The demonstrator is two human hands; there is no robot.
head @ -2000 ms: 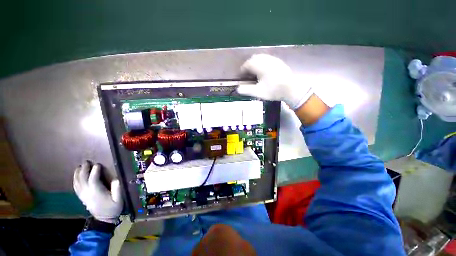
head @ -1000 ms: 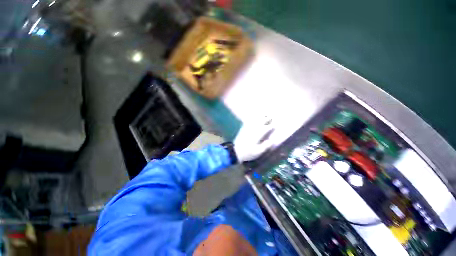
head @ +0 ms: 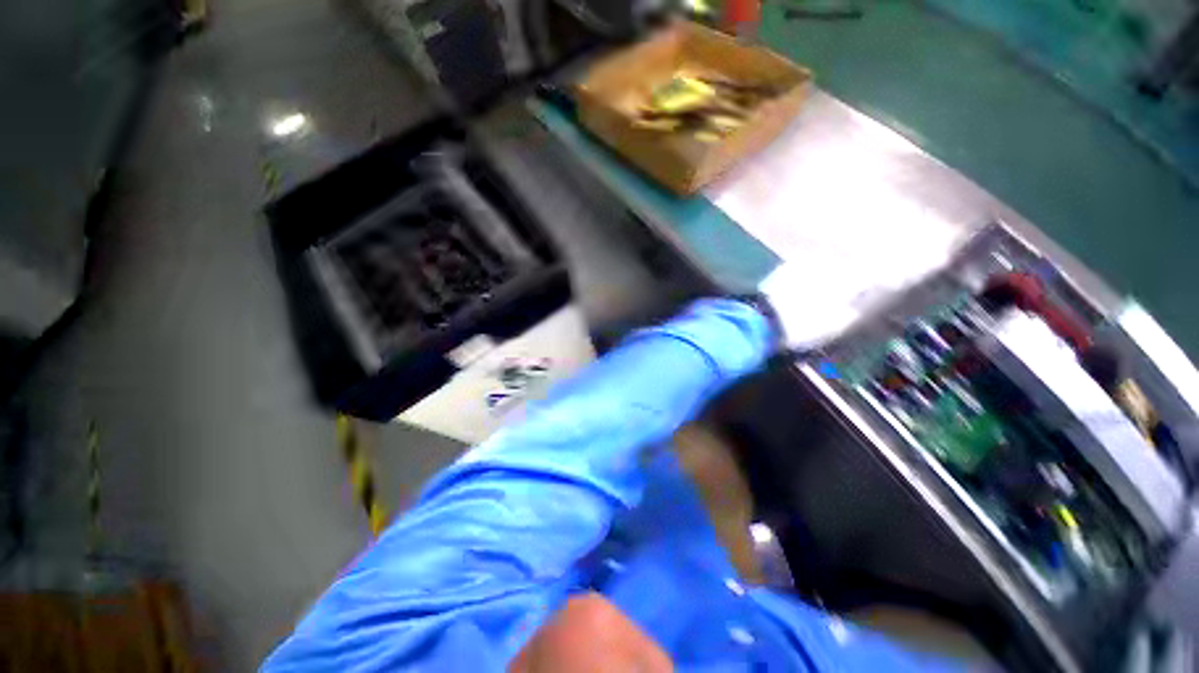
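The power module [head: 966, 440], an open dark metal tray with a green board, long white bars and dark-red parts, lies tilted across the right side, cut off by the picture's edge. It is blurred. My left arm in a blue sleeve reaches to the module's left corner. My left hand [head: 818, 300] is a white glove beside that corner, washed out by glare, and its fingers cannot be made out. My right hand is not in view.
The metal sheet [head: 861, 178] shines white on the green bench. An open cardboard box [head: 690, 164] holds yellow and dark items. At left, a black bin [head: 296, 296] with a module inside stands on a white cart [head: 513, 381]. Yellow-black tape [head: 359, 473] marks the floor.
The view has swung left from the module to the bin and floor. My right hand has left the picture. The box and bin now show more fully than one second ago.
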